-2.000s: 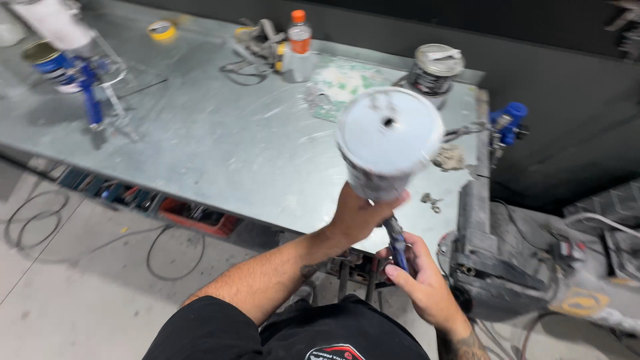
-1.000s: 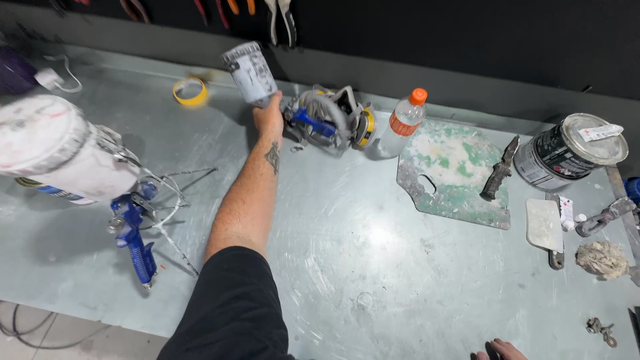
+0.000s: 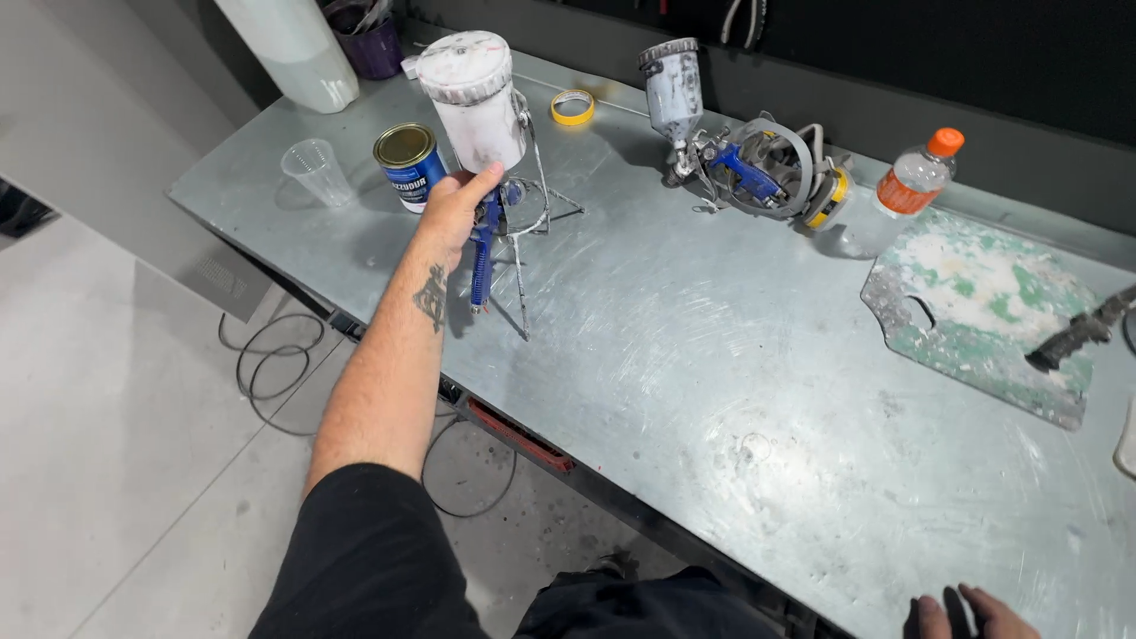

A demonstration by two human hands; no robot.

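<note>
My left hand point(image 3: 461, 209) is closed around the neck of a blue gravity-feed spray gun point(image 3: 482, 262) just under its white, paint-stained cup point(image 3: 479, 124). The gun is upright, at a wire stand point(image 3: 520, 284). A blue paint can point(image 3: 410, 169) and a clear plastic cup point(image 3: 318, 173) are left of it. A second blue spray gun with a grey cup point(image 3: 673, 93) leans by a respirator mask point(image 3: 812, 177) at the back. My right hand point(image 3: 972, 617) is at the bottom right edge, partly cut off, over the metal bench, holding nothing that shows.
Behind lie a yellow tape roll point(image 3: 572, 107), a purple bucket point(image 3: 374, 49) and a large translucent container point(image 3: 306, 67). An orange-capped bottle point(image 3: 905, 191) and a paint-smeared green board point(image 3: 985, 311) are at right. A hose point(image 3: 275, 355) coils on the floor.
The grey-cup spray gun, in my left hand earlier, now rests by the respirator, released. My left hand has moved to the gun with the white cup and taken hold. The view has swung left.
</note>
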